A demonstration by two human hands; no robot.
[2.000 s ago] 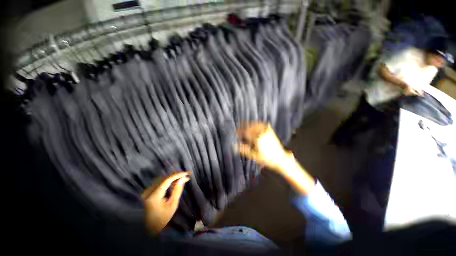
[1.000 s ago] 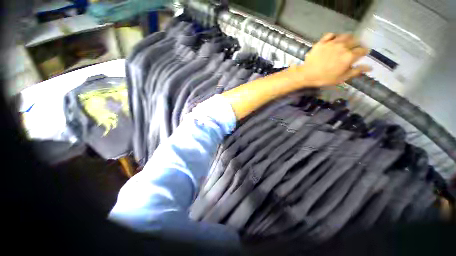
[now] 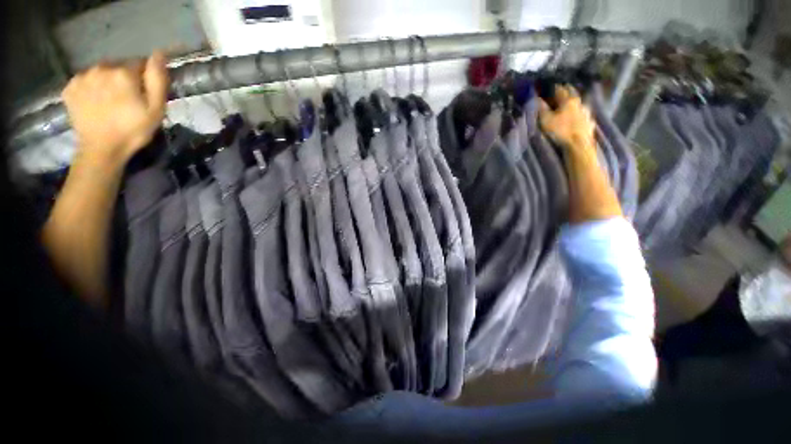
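Note:
Grey denim-type shirts (image 3: 347,234) hang in a dense row on dark hangers from a grey metal rail (image 3: 364,57). My left hand (image 3: 117,104) is at the rail's left part, raised over it; whether its fingers close on the rail or on hooks is unclear. My right hand (image 3: 568,120) is at the collars of the shirts on the right part of the rail, fingers bent and somewhat blurred; what it grips, if anything, is hidden. A gap at the hooks parts the middle shirts from the right group (image 3: 512,243).
A second group of grey shirts (image 3: 711,165) hangs beyond the rail's right end, by a pale post (image 3: 626,82). A small dark red thing (image 3: 484,71) shows behind the rail. A white and black shape is cut off at the lower right.
The view has swung round to face the rail. My left hand has come into view at the rail's left. The shirts now show a gap between two groups.

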